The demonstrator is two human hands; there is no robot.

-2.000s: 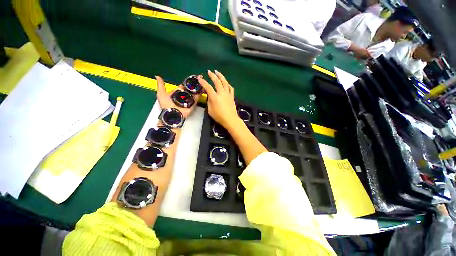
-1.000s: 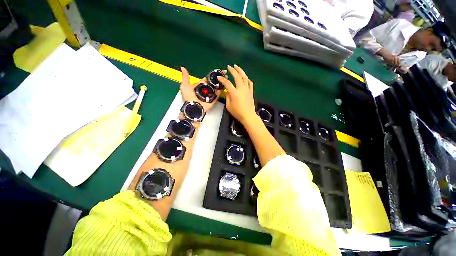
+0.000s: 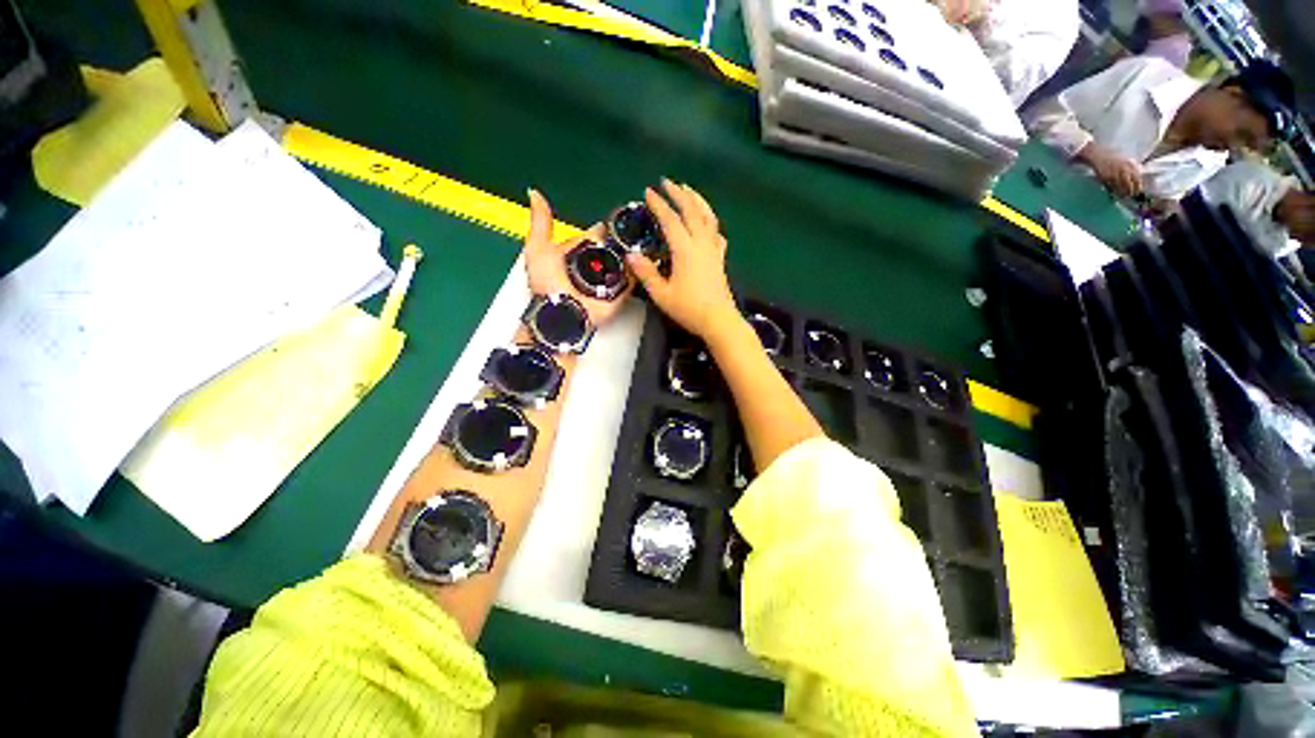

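Observation:
My left hand (image 3: 545, 271) lies palm up with the thumb out. Several round smartwatches lie in a row along my bare forearm, wrist and hand; the largest-looking watch (image 3: 449, 536) is near the sleeve. A watch with a lit red icon (image 3: 596, 270) rests on the palm. The outermost watch (image 3: 635, 228) lies at the fingers, its screen dark. My right hand (image 3: 689, 260) has its thumb and fingers around that outermost watch. The black foam tray (image 3: 609, 559) lies to the right, partly hidden by my right arm; watches sit in some pockets and other pockets are empty.
White papers (image 3: 159, 289), a yellow sheet (image 3: 260, 418) and a pale pen (image 3: 401, 284) lie at left. White foam trays (image 3: 880, 144) are stacked beyond. Stacked black trays (image 3: 1154, 433) stand at right, beside a yellow paper (image 3: 1060, 591). People in pale coats sit at the upper right.
The view has shifted, so the bench things sit further right than two seconds ago. My right fingers have moved from touching the outermost watch's face to its edges.

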